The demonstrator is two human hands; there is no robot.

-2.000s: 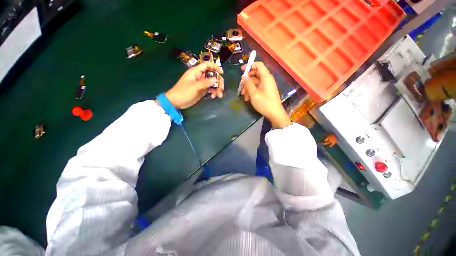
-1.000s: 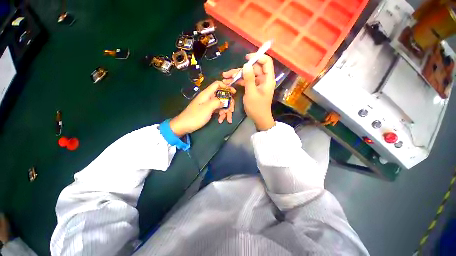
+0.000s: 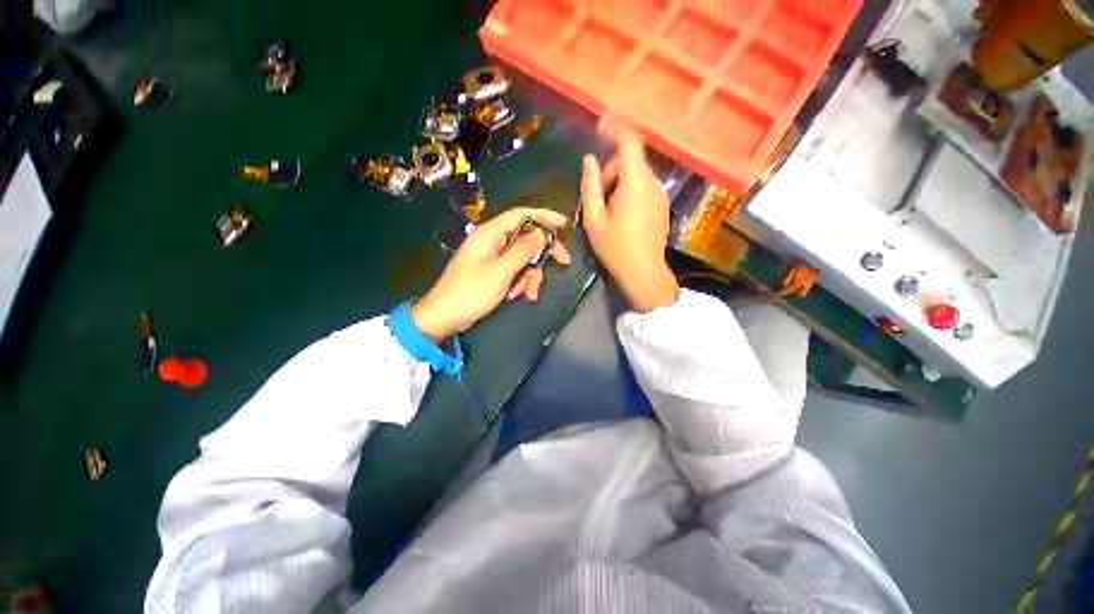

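Note:
My left hand (image 3: 492,266), with a blue strap at the wrist, holds a small camera module (image 3: 535,239) between thumb and fingers. My right hand (image 3: 629,222) is beside it to the right, at the near edge of the orange-red tray. Its raised fingers are blurred, and I cannot tell whether the white pen-like tool is still in it. A pile of camera modules (image 3: 432,161) with flex cables lies on the green mat beyond my left hand.
The orange-red blister tray (image 3: 648,74) lies ahead. The white machine (image 3: 894,204) with buttons stands at the right. Two red round pads (image 3: 182,372) and several loose modules (image 3: 233,224) lie on the left of the mat. A black frame with a white sheet (image 3: 22,234) is far left.
My right hand has moved off the module toward the tray, and the white tool is no longer clearly visible. My left hand still holds the module. Another module shows at the upper left.

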